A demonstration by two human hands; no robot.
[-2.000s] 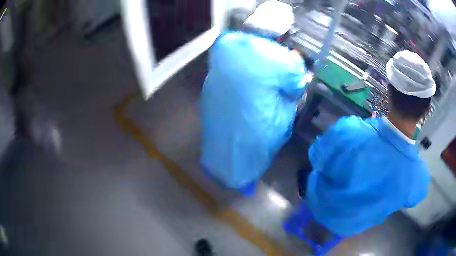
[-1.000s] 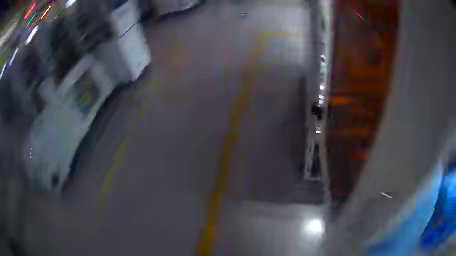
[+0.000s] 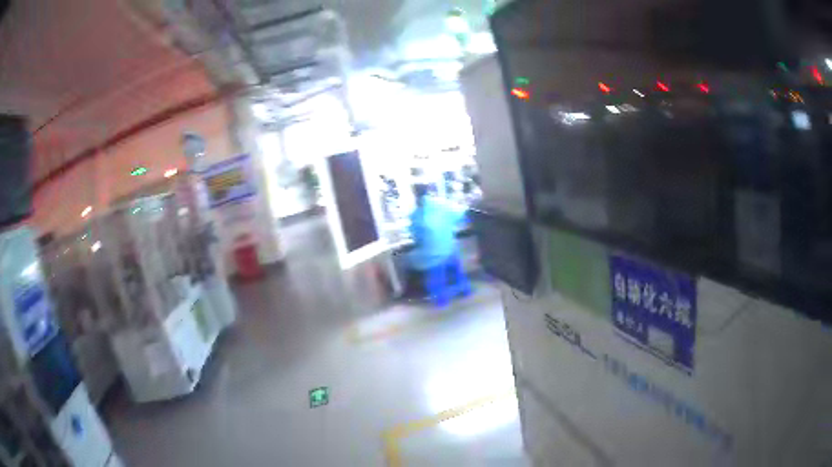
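Note:
No hand of mine shows in the head view. Nearest in front of me, on the right, stands a large pale machine cabinet (image 3: 584,392) with a big dark glossy window (image 3: 657,173) that reflects small red and white lights. A blue label with white characters (image 3: 652,306) is stuck below the window, beside a pale green patch (image 3: 577,269). The picture is somewhat blurred.
A grey floor aisle (image 3: 274,365) with yellow lines and a small green floor sign (image 3: 317,396) runs ahead. White machines (image 3: 169,351) line the left. Farther off, a person in a blue smock (image 3: 438,242) is near an open white-framed door (image 3: 353,205). A red object (image 3: 246,257) stands by the wall.
The view has swung up and turned from the floor and orange window to the aisle and dark-windowed cabinet. The two nearby people seen two seconds ago are no longer close in front.

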